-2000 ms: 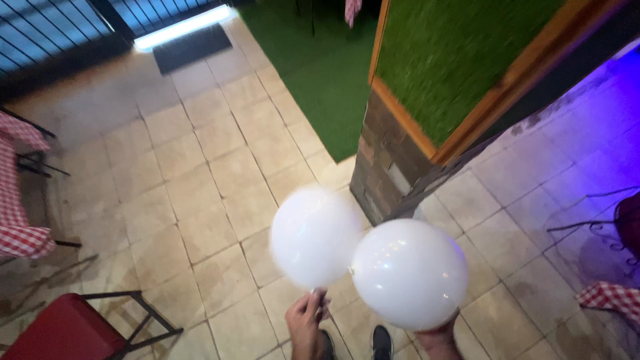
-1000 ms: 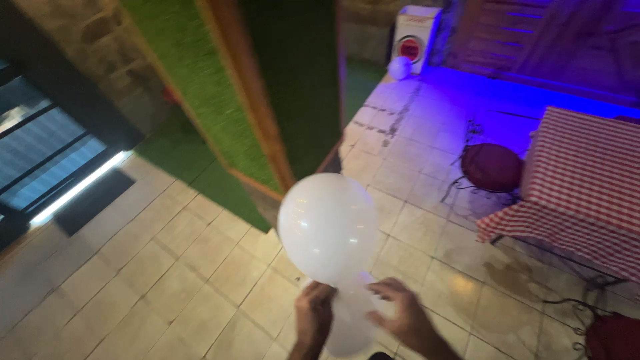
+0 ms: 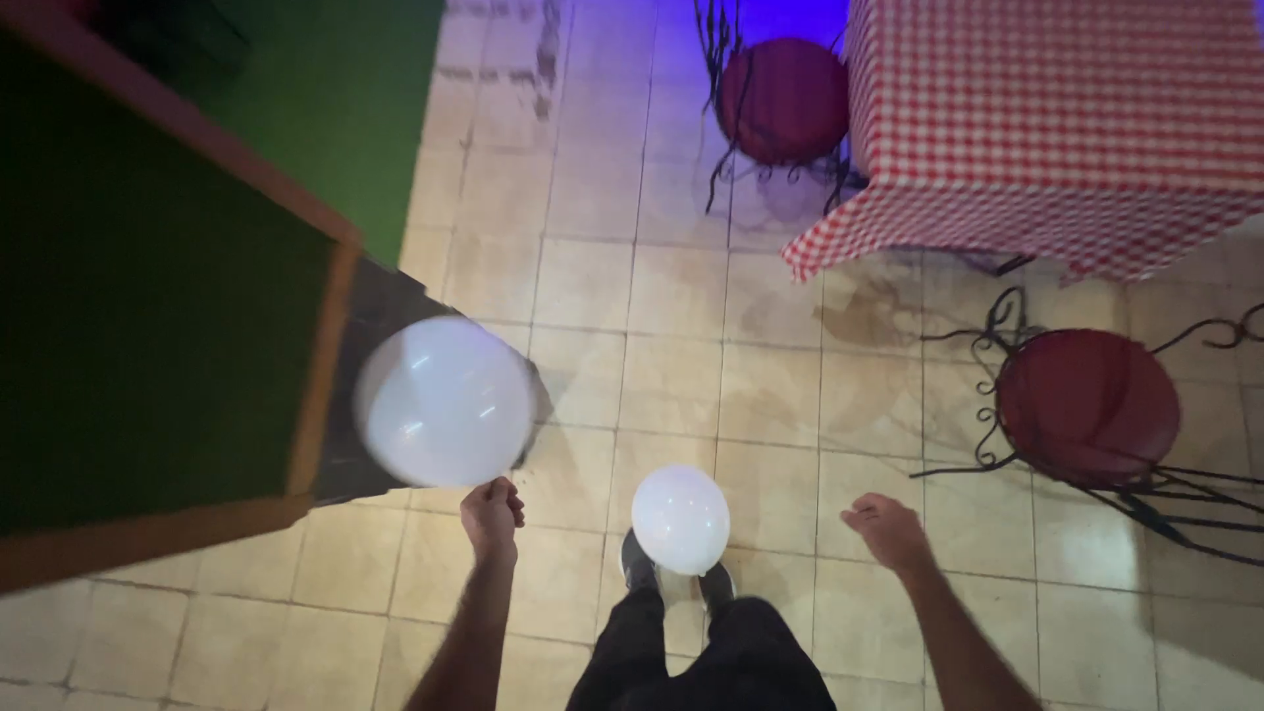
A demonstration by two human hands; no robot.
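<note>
My left hand (image 3: 493,515) is closed at the lower end of a white balloon (image 3: 446,403), which stands up and to the left of the fingers. A second, smaller-looking white balloon (image 3: 680,519) is between my two hands, in front of my shoes, touching neither hand; whether it rests on the floor or is in the air I cannot tell. My right hand (image 3: 886,528) is held out to the right with its fingers curled, and no object shows in it.
A pillar (image 3: 395,306) with a wood-framed green panel (image 3: 158,326) stands at the left. At the upper right is a table under a red-and-white checked cloth (image 3: 1057,109), with a red-seated metal chair (image 3: 785,102) beside it and another (image 3: 1088,407) below. Tiles (image 3: 671,375) cover the floor.
My hands, close together around the balloons one second ago, are now wide apart. One balloon has come away from both hands. The view has turned toward the table and chairs.
</note>
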